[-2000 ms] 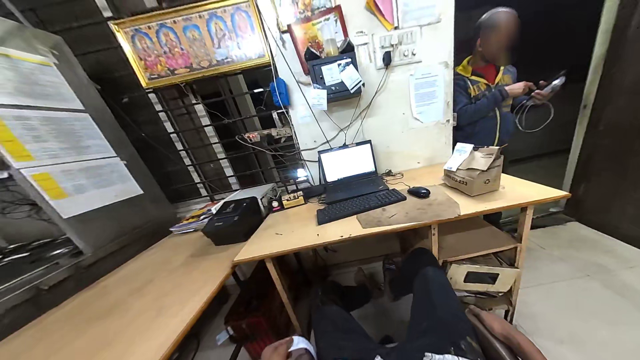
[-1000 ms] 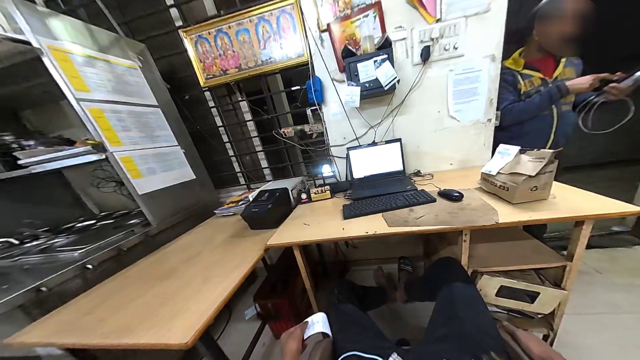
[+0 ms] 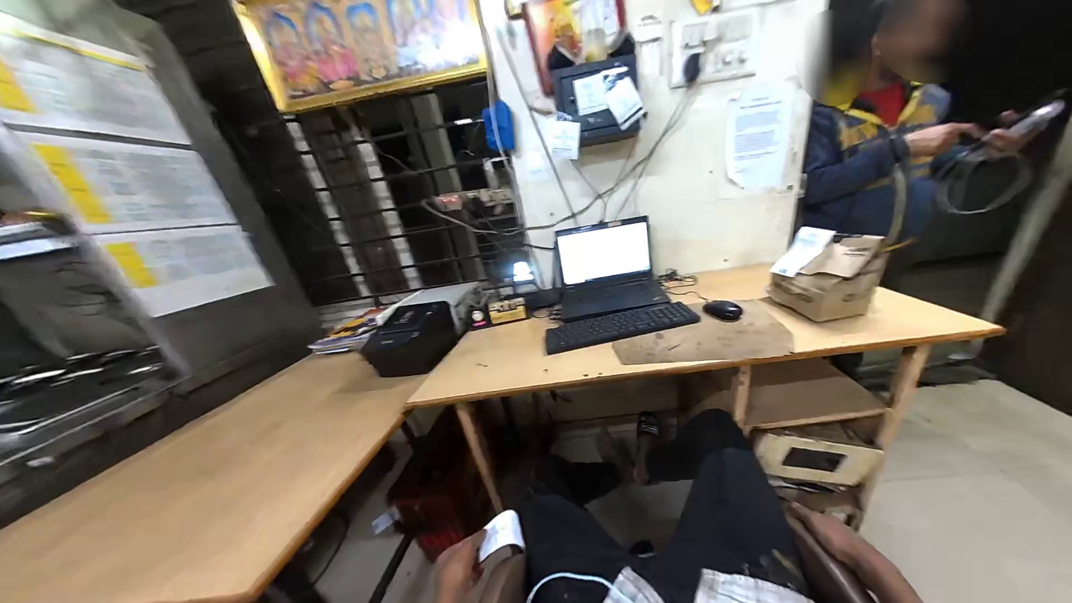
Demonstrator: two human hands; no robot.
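My left hand (image 3: 461,569), low at the chair's left armrest, holds a white piece of paper (image 3: 502,534) beside my thigh. My right hand (image 3: 825,532) rests on the brown right armrest (image 3: 825,565); its fingers are partly hidden, and nothing is seen in it. In front stand an open laptop (image 3: 605,260), a black keyboard (image 3: 622,326) and a black mouse (image 3: 723,310) on a piece of brown cardboard (image 3: 712,337). A light-coloured cable (image 3: 569,576) lies across my lap.
The wooden desk (image 3: 519,368) meets a side table (image 3: 193,477) at left, with a black printer (image 3: 412,339) in the corner. An open cardboard box (image 3: 825,293) stands at the desk's right. Behind it a person (image 3: 871,176) holds a device and a looped cable.
The view has swung about over these two seconds. The paper stays in my left hand, and my right hand remains by the armrest. The standing person still holds the device and cable.
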